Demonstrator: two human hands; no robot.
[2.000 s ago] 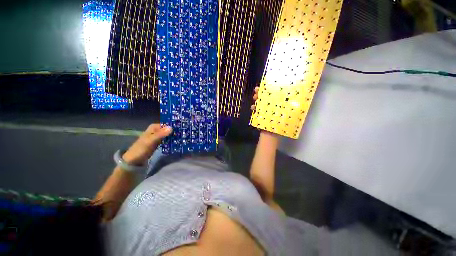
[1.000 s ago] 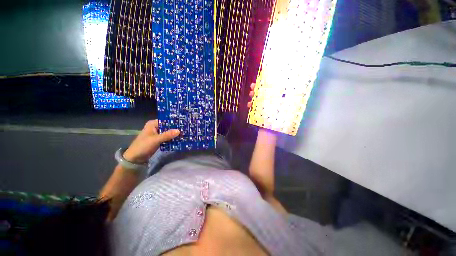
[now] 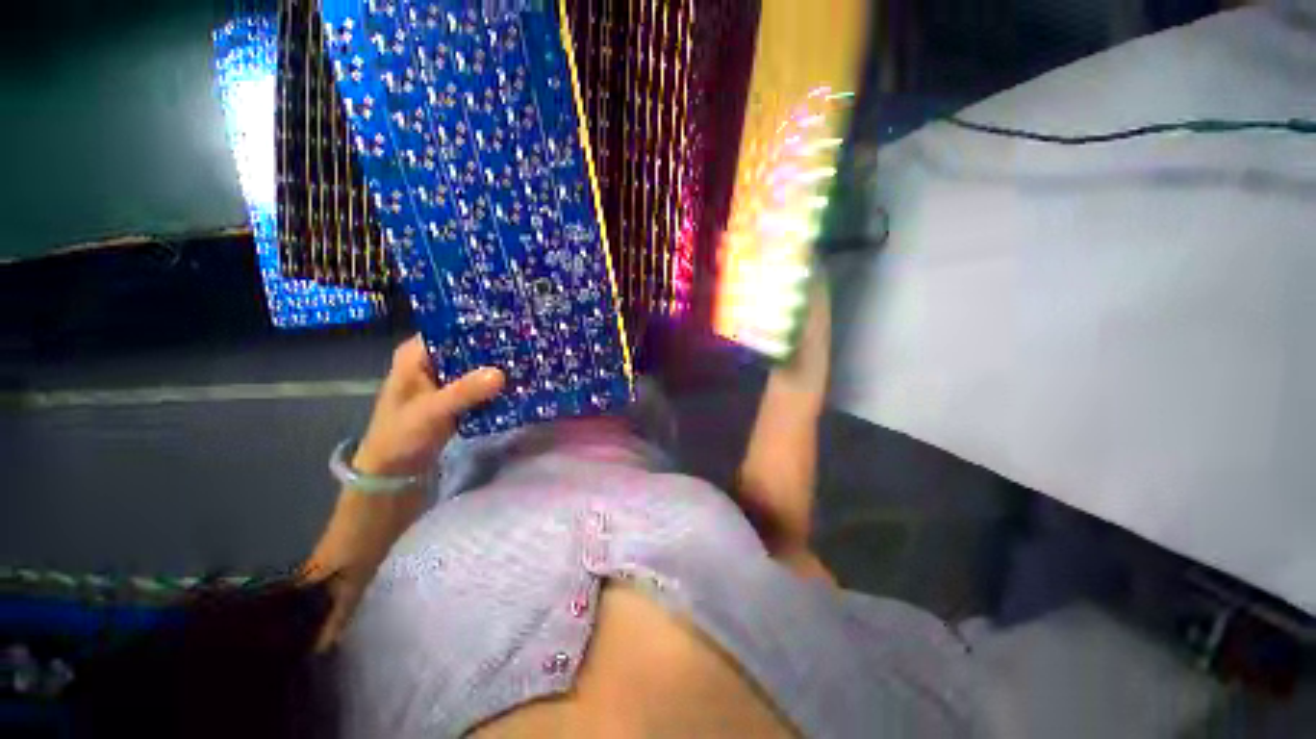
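Note:
My left hand [image 3: 426, 412] grips the lower left corner of a long blue LED board [image 3: 469, 217], thumb on its dotted face. The board leans, its top towards the left. My right hand [image 3: 811, 325] is mostly hidden and blurred at a second board [image 3: 779, 188], whose yellow face shows glowing white and pink spots near its lower end; its fingers cannot be made out. The stack of LED boards [image 3: 635, 159] stands on edge behind and between the two boards.
A loose blue board [image 3: 257, 173] with strong glare lies left of the stack on the green-topped bench [image 3: 108, 130]. A white-covered surface [image 3: 1068, 318] is at the right, with a thin dark cable [image 3: 1068, 136] across it. Grey floor with a pale tape line is at the left.
The blue board's top has swung left, tilting it. The yellow board has shifted left and turned narrower to view; its broad white glow has shrunk to streaks of light.

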